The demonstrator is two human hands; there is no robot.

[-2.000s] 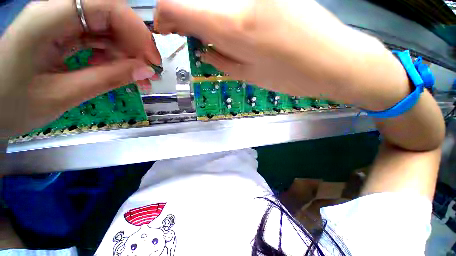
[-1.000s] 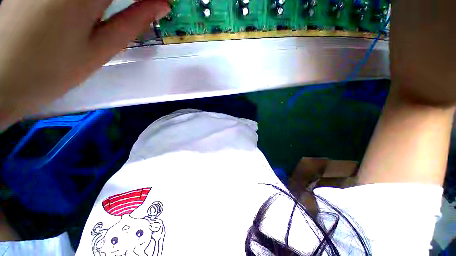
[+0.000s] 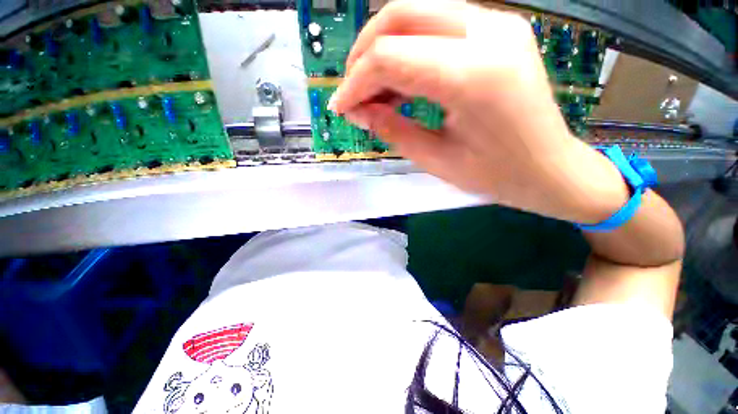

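Observation:
A green PCB panel with a tan strip along its middle lies on the conveyor in front of me, partly hidden by my right hand. My right hand is over this panel, its thumb and forefinger pinched together low above the left end. Whether they hold a small part cannot be made out. A pair of silvery-topped capacitors stands at the panel's upper left. A second green panel with narrow blue components lies to the left. My left hand is out of the picture.
A silver conveyor rail runs along the near side. A metal bracket on a rod shows in the gap between panels. A brown surface lies right of the panels. A blue stool or crate is below left, with cardboard boxes below right.
My left hand has left the picture. My right hand has come back into clear view, pinched over the panel's left end. The view has shifted so the left panel and the gap show again.

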